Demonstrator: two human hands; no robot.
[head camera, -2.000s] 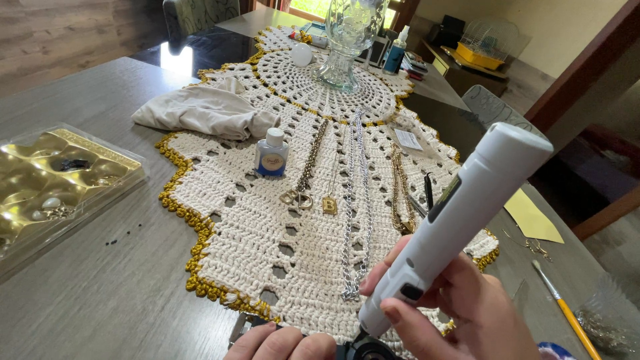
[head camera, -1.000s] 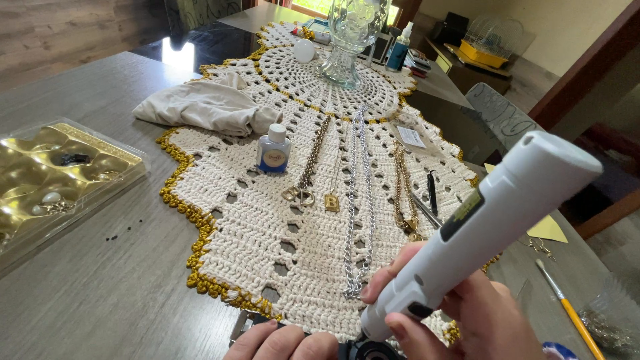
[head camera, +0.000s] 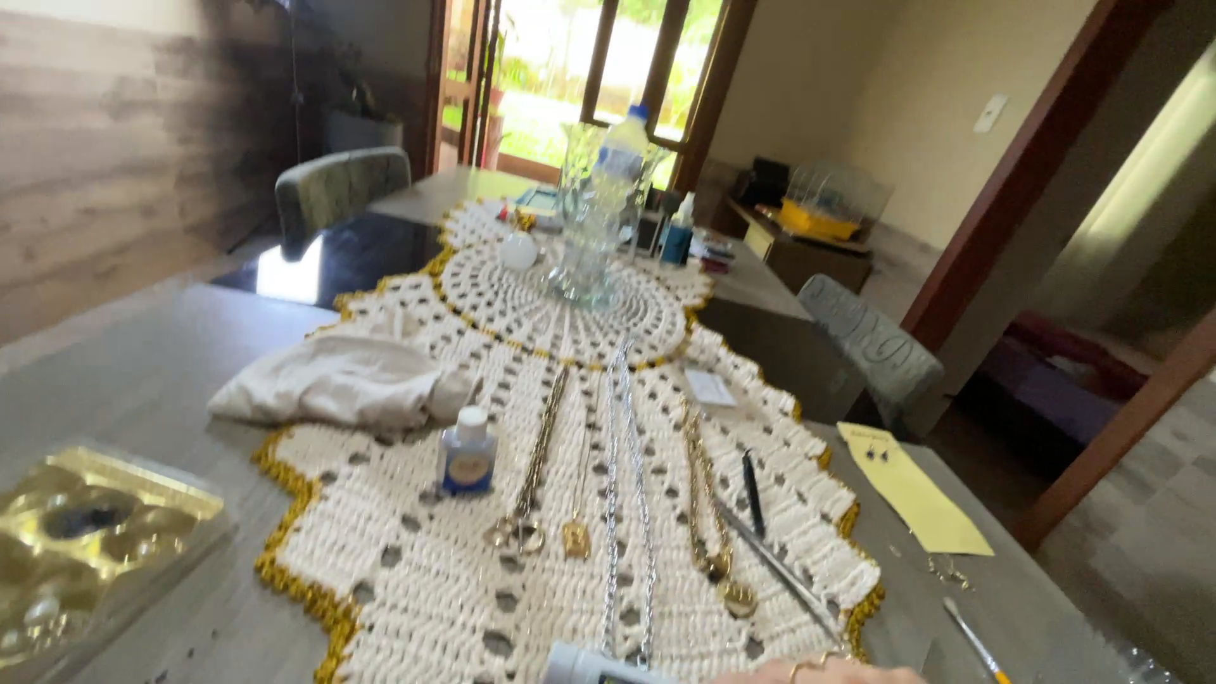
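Note:
At the bottom edge, only part of my right hand (head camera: 822, 672) shows, with a ring on a finger; its grip is cut off. Left of it lies the tip of a white handheld tool (head camera: 603, 665). My left hand is out of the frame. On the crocheted runner (head camera: 456, 589) lie a silver chain (head camera: 613, 494), a gold chain with a square pendant (head camera: 576, 537), a darker chain (head camera: 541, 442) and gold chains with a round pendant (head camera: 738, 598). Metal tweezers (head camera: 779, 565) and a black slender tool (head camera: 753, 492) are beside them. A small bottle (head camera: 467, 456) of blue liquid stands upright.
A gold tray (head camera: 104, 532) with jewellery sits at left, a pale cloth (head camera: 332, 380) behind it. A glass vase (head camera: 584, 228) stands farther back. At right are a yellow card (head camera: 917, 489) with earrings and a paintbrush (head camera: 974, 641). Chairs (head camera: 869, 342) flank the table.
The view has tilted up. My left hand has gone out of view, and the white tool, upright in my right hand before, now shows only partly at the bottom edge.

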